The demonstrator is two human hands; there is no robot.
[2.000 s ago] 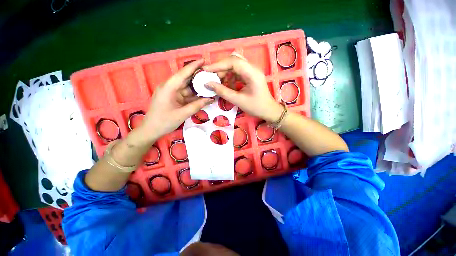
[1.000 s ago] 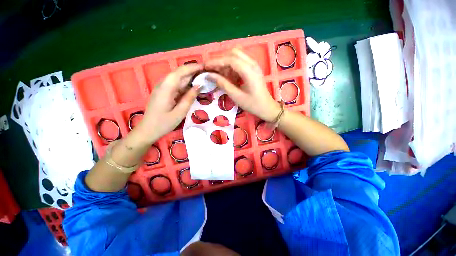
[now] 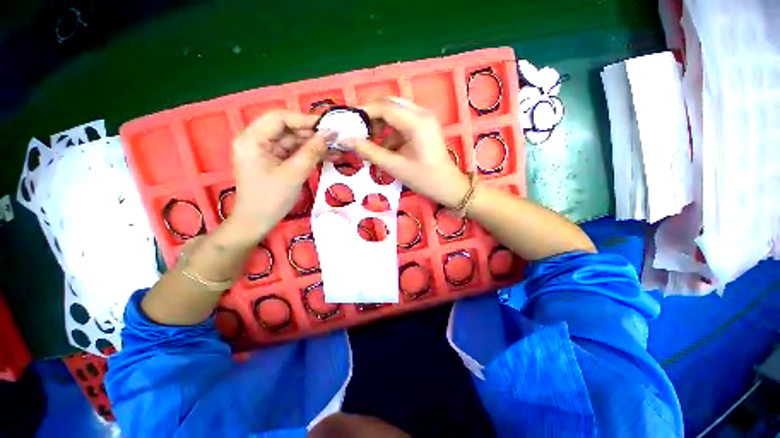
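My left hand (image 3: 272,162) and my right hand (image 3: 412,147) hold a dark ring (image 3: 367,120) between their fingertips, above the upper middle of the red tray (image 3: 154,202). A white round disc (image 3: 344,127) lies within the ring, and my fingertips touch its lower edge. A white die-cut sheet (image 3: 359,269) lies on the tray just below my hands, with several round holes in its upper part showing red. Many tray pockets hold dark, shiny rings (image 3: 485,91); some upper left pockets are empty.
A heap of white holed sheets (image 3: 98,222) lies left of the tray. Small white discs (image 3: 542,113) lie at its upper right corner. A white strip stack (image 3: 654,137) and a large whitish sheet pile (image 3: 737,128) are farther right. Another red tray (image 3: 88,376) shows at lower left.
My hands have tilted the ring so its dark rim shows around the white disc. My left fingers have moved slightly left and spread. The tray and sheet have shifted very slightly.
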